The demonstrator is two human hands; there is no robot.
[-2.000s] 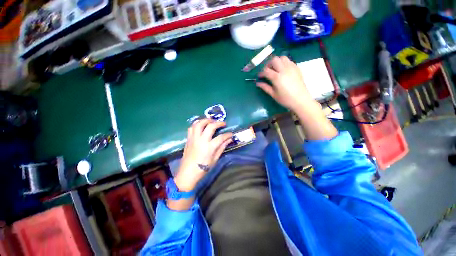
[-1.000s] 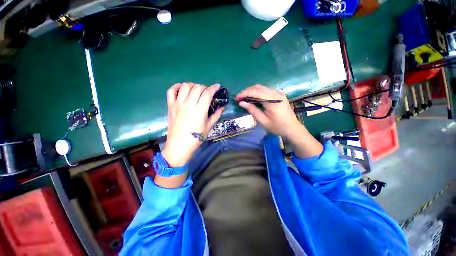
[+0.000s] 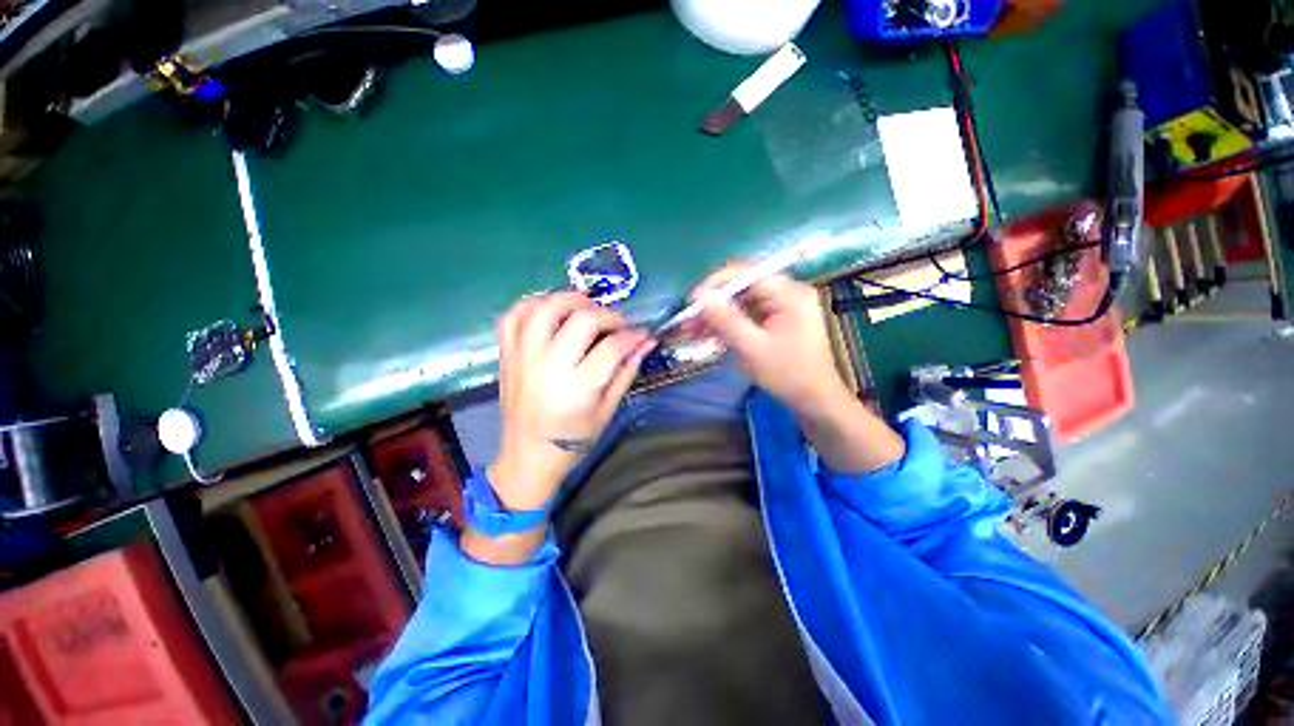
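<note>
A small rounded-square case (image 3: 603,270) with a bright silver rim and dark inside lies on the green mat (image 3: 412,199), just beyond my left hand. My left hand (image 3: 563,372) is bare, its fingers bent over the small-parts tray (image 3: 695,353) at the front edge; whether it holds a small part is hidden. My right hand (image 3: 768,335) is shut on a slim silver tool (image 3: 731,291), perhaps tweezers, held slanted with its lower end by my left fingertips. The tray is partly covered by both hands.
A brush-like tool with a pale handle (image 3: 771,82) and a white paper (image 3: 927,169) lie on the mat. A blue bin (image 3: 922,17) is at the back. A corded grey tool (image 3: 1125,185) hangs at right. Red crates (image 3: 1071,355) stand beside and under the bench.
The dark case that my left hand held is now on the mat. My left hand has moved nearer the tray. The right hand's tool has turned and now slants up to the right.
</note>
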